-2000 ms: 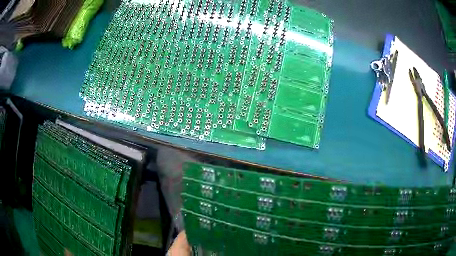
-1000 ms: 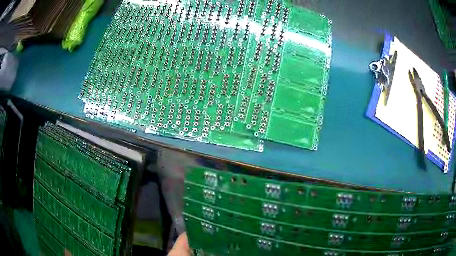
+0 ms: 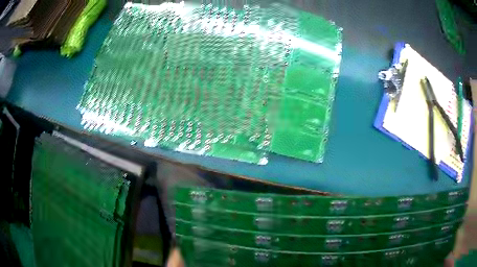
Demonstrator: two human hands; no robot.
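Note:
A handful of green PCB panels (image 3: pixel 314 221) is held up at the bottom of the view, in front of the bench edge, with several edges showing as parallel strips. My left hand (image 3: pixel 175 259) shows only as a small part of a finger or thumb at its lower left end. My right hand (image 3: pixel 465 234), blurred and cut off by the picture's edge, is at its right end. A wide fanned row of panels (image 3: pixel 209 88) lies on the blue-green bench, with the last panel at right most visible. The view is blurred.
A layered panel stack (image 3: pixel 73 203) stands low at left beside the bench. A clipboard (image 3: pixel 388 112) with white paper and diagonal cutters (image 3: pixel 431 120) lies at right. Brown sheets (image 3: pixel 49 21) and a lime-green bundle (image 3: pixel 83 26) are at upper left. More green panels (image 3: pixel 449 23) are at upper right.
The held panels have shifted left and slightly down, and their right end now shows. My right hand has come into view there. The bench scene has shifted slightly left and blurred.

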